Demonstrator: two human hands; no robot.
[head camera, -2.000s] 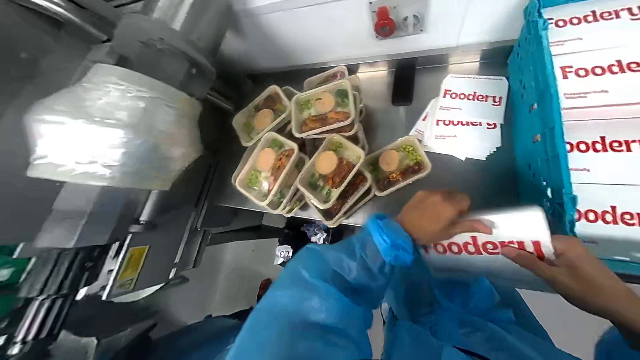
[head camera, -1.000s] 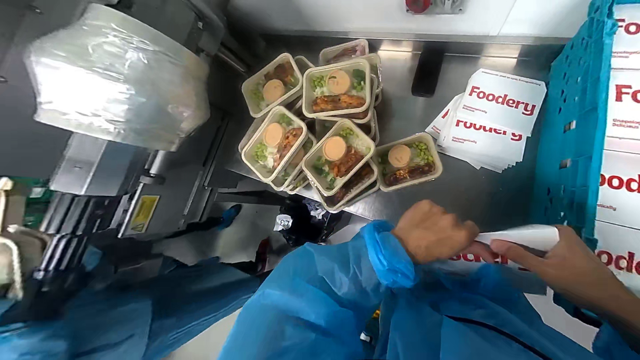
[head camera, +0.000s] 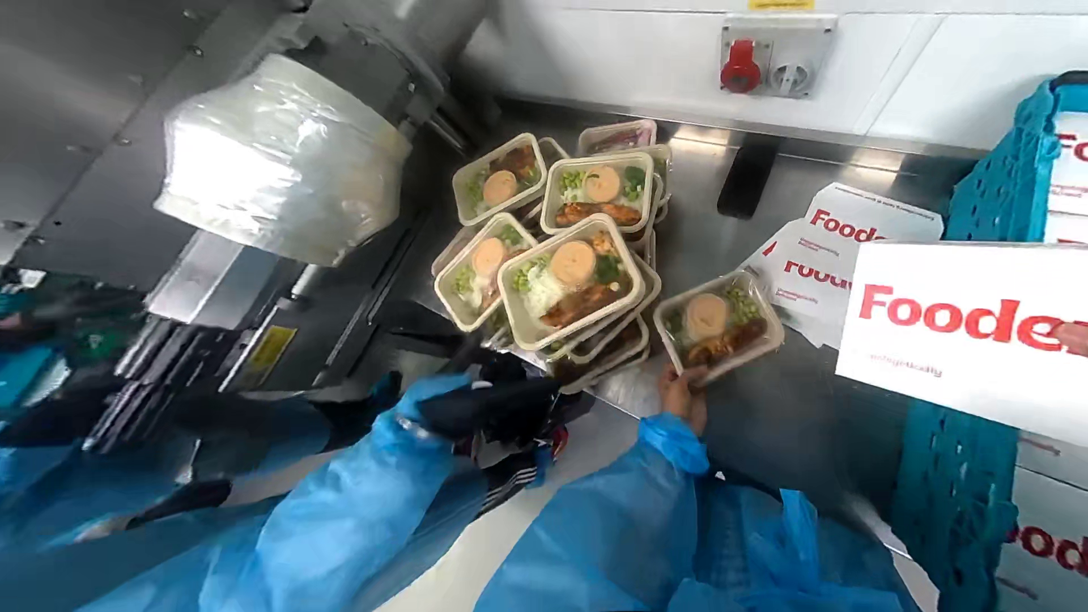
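Note:
My left hand (head camera: 684, 398) grips the lower left edge of a film-sealed meal tray (head camera: 719, 328), which shows a sauce cup, greens and browned food. At the right edge of the view, a fingertip of my right hand (head camera: 1073, 338) lies over a white printed cardboard sleeve (head camera: 969, 336); the rest of that hand is outside the frame. More printed sleeves (head camera: 812, 255) lie loosely piled behind the tray. To the left, several similar sealed trays (head camera: 571, 280) stand in uneven stacks on the steel worktop (head camera: 790, 408).
A turquoise plastic crate (head camera: 956, 476) holding printed sleeves stands at the right. A black object (head camera: 748, 174) lies near the wall. Steel machinery with a film-wrapped part (head camera: 285, 161) stands at the left. A co-worker's blue sleeve (head camera: 357, 497) reaches toward the stacks, its hand blurred.
My left hand has left the cardboard sleeve and moved left to the single tray. My right hand has moved right with the sleeve. A co-worker's arm now reaches in near the stacks.

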